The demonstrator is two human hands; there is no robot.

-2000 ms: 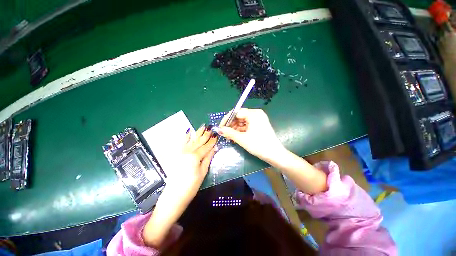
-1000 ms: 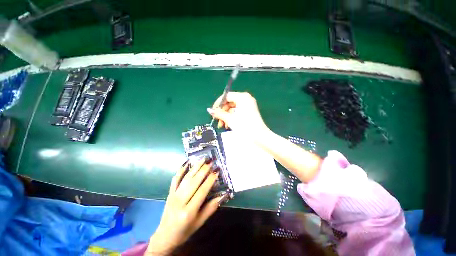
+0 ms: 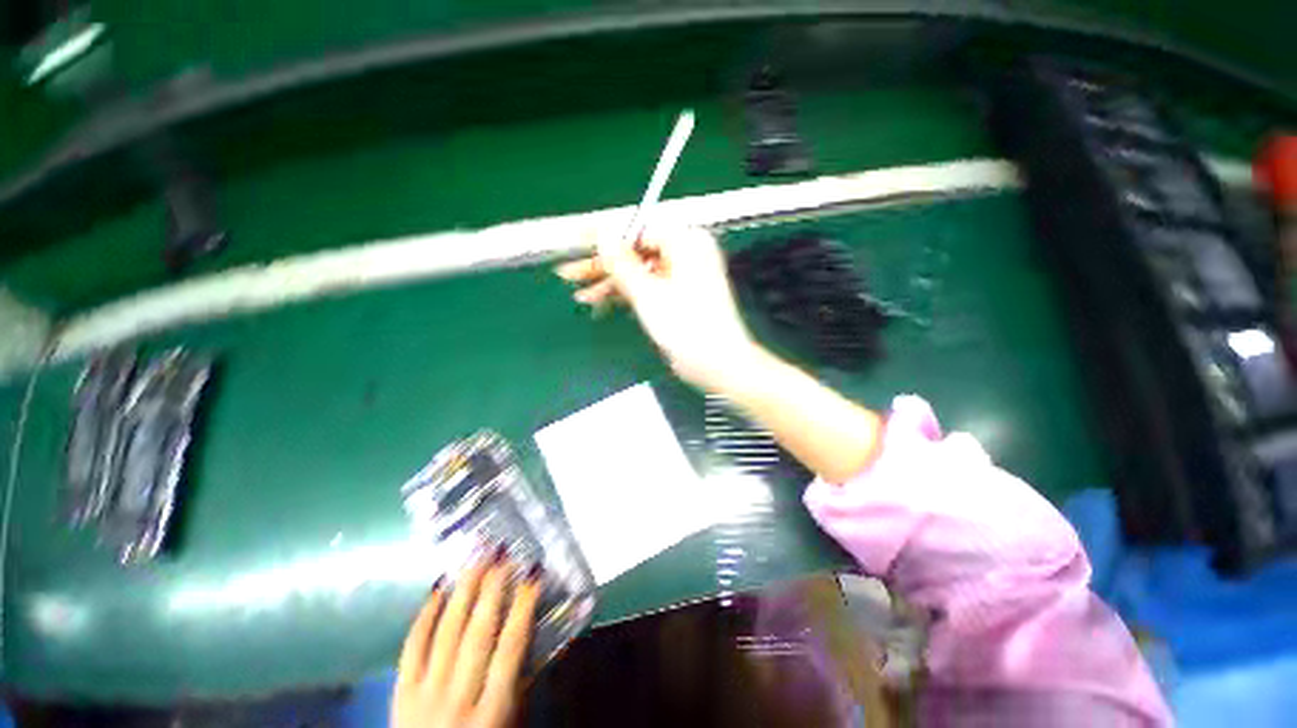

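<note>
The open phone unit (image 3: pixel 491 491) lies on the green bench near its front edge, blurred. My left hand (image 3: pixel 470 640) rests with spread fingers on the phone's lower part. My right hand (image 3: pixel 662 285) is raised over the bench near the white strip and holds the tweezers (image 3: pixel 663 171), which point up and away; their lower tips are hidden or blurred. The white sheet (image 3: pixel 626 477) lies right of the phone. The dotted sheet (image 3: pixel 740 455) lies right of it, partly under my right forearm. The pile of small black parts (image 3: pixel 818 299) is right of my right hand.
Two phone units (image 3: pixel 135 448) lie at the left. A black phone tray (image 3: pixel 1124 313) with several phones stands at the right, a red-orange object (image 3: pixel 1279 168) beyond it. Phones (image 3: pixel 772 125) sit on the belt behind the white strip (image 3: pixel 427 256). Clear slivers (image 3: pixel 917 292) lie beside the pile.
The view has swung right, bringing the tray back in. My right hand with the tweezers has moved up and away from the phone. My left hand stays on the phone, now on its lower part.
</note>
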